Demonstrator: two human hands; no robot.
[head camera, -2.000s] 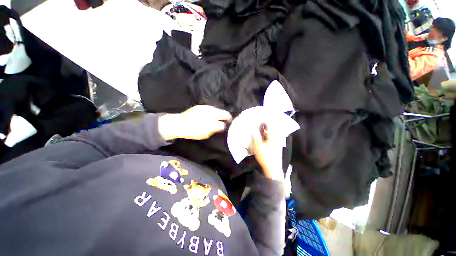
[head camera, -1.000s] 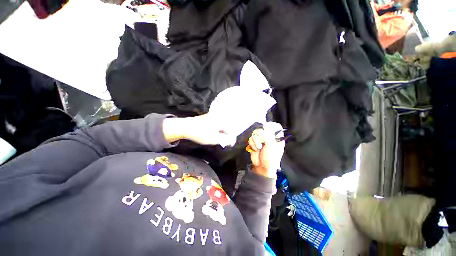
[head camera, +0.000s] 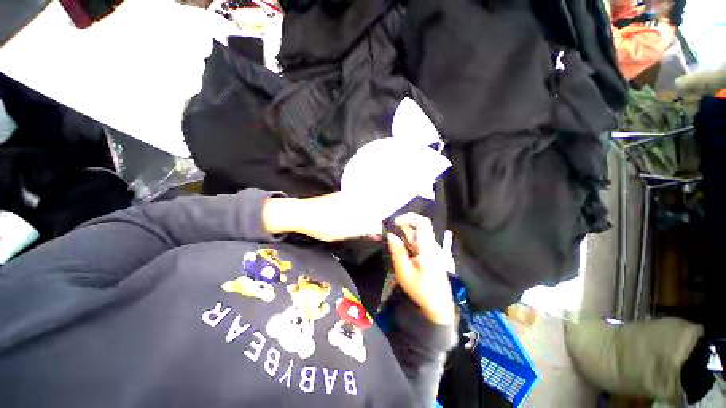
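The white collar or bow trim (head camera: 382, 171) lies on black cloth close to my body, with a wide rounded flap and smaller pointed parts. My left hand (head camera: 322, 217) reaches in from the left and holds the trim's lower edge; its fingertips are partly washed out by glare. My right hand (head camera: 415, 251) is just below the trim, its fingers bent and pinching at a dark bit of the black garment (head camera: 362, 259) near my left fingertips. Whether it also holds a small tool, needle or thread cannot be seen.
A large heap of black garments (head camera: 485, 96) fills the centre and right of the white table (head camera: 119, 68). A flat black rectangle (head camera: 245, 49) lies at the back. Black clothing with white patches (head camera: 56, 171) is at left. A blue basket (head camera: 501, 355) stands below. An orange-clothed person (head camera: 641, 48) is partly visible.
My left hand has moved onto the trim, and my right hand has let go of it. My right hand then came back towards my left fingertips. The view has shifted slightly.
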